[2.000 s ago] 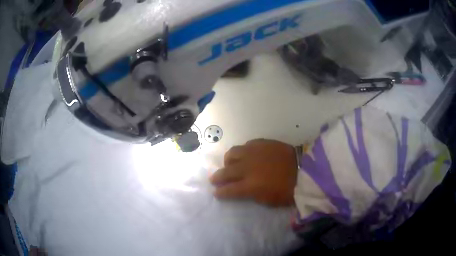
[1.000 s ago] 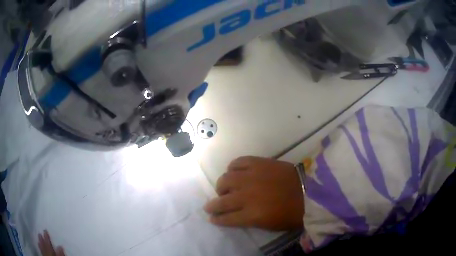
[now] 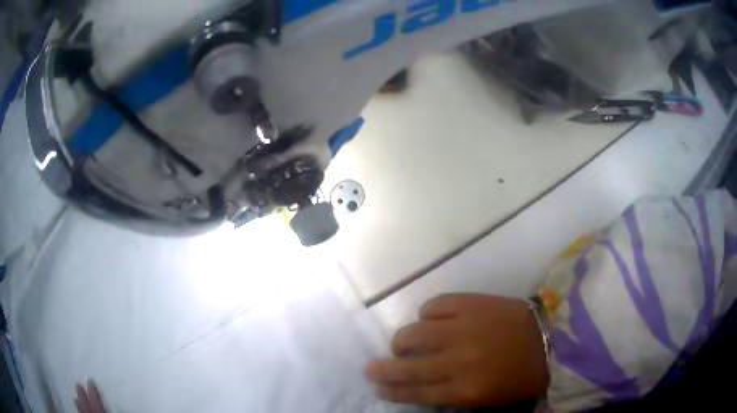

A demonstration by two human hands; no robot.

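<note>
A large thin white fabric piece [image 3: 234, 347] lies under the white sewing machine head [image 3: 153, 48] and over the left of the bed. The needle area is blown out by the lamp. A grey block [image 3: 314, 223] sits beside the presser foot. My right hand [image 3: 469, 351] rests palm down at the fabric's right edge, fingers pointing left, fingertips on the cloth; whether it grips is not clear. Only a few fingertips of my left hand [image 3: 90, 398] show on the cloth at the bottom left; the rest is cut off.
The cream machine bed [image 3: 452, 161] has a dark diagonal seam [image 3: 501, 226] and a small round plate with holes [image 3: 347, 196]. Thread snips [image 3: 618, 110] lie at the far right. Blurred dark metal [image 3: 525, 73] is under the arm.
My right hand has moved down and right, away from the foot, exposing more of the bed and its seam. My left fingertips came into view at the bottom left. The view has shifted closer to the machine head.
</note>
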